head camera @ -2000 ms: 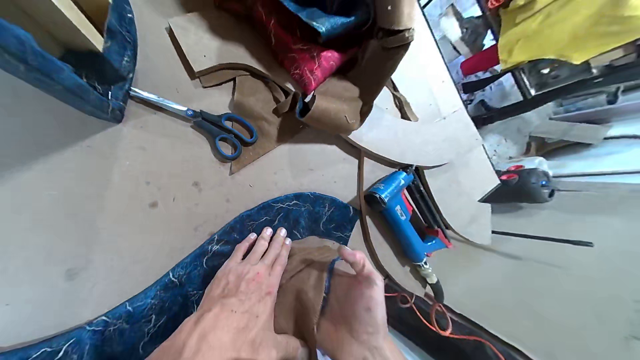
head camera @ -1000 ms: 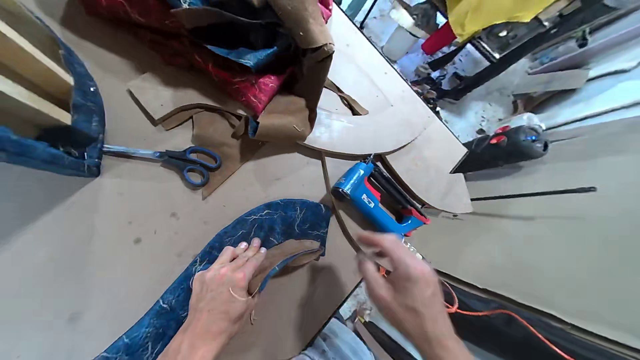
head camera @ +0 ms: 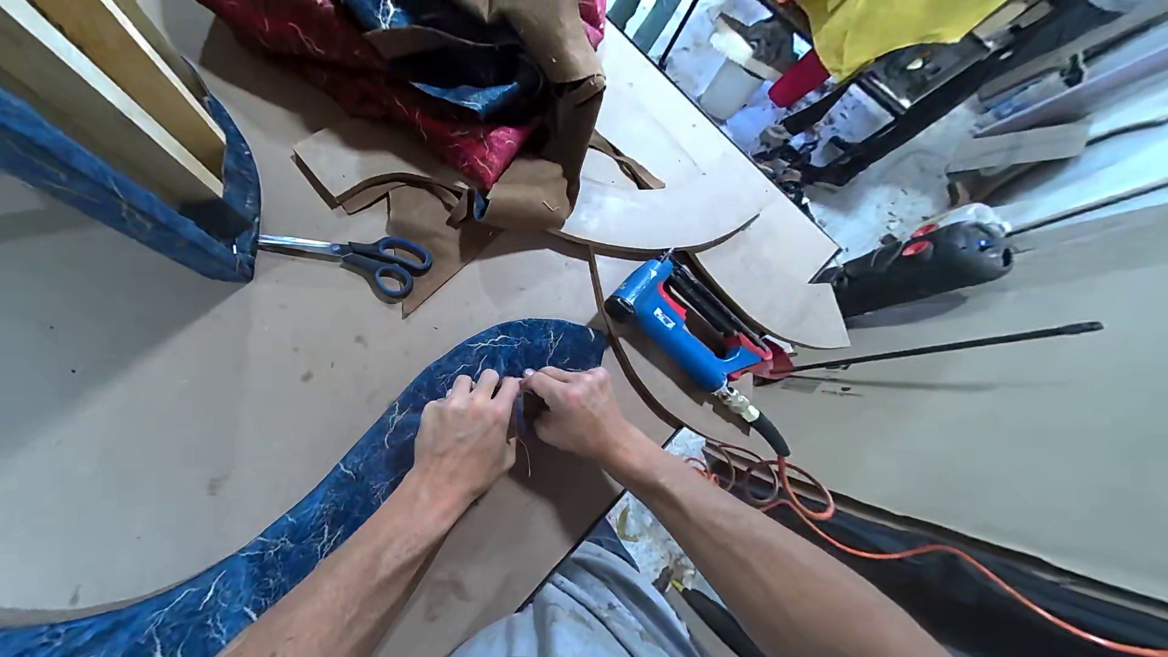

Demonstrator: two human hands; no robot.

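Note:
Blue marbled upholstery fabric (head camera: 392, 429) covers a long curved piece on the table. My left hand (head camera: 467, 433) rests on its near edge with bent fingers, gripping the fabric edge. Beside it my right hand (head camera: 577, 411) pinches the same edge between thumb and forefinger, the fingertips of both hands almost touching. A loose thread hangs between them. What lies under the fingers is hidden. Right of the hands lies a blue pneumatic stapler (head camera: 680, 324) on its side, its hose fitting toward me. Scissors (head camera: 383, 260) with dark blue handles lie beyond my left hand.
A wooden frame (head camera: 119, 91) edged in blue fabric stands at the left. Red, blue and brown fabric (head camera: 474, 137) is heaped at the back. Curved board pieces (head camera: 657, 201) lie on the right. An orange air hose (head camera: 876, 552) runs along the table's right side.
My right hand, held apart over the table's edge a second ago, has come back beside my left hand at the fabric edge. The brown underside that showed there is now covered.

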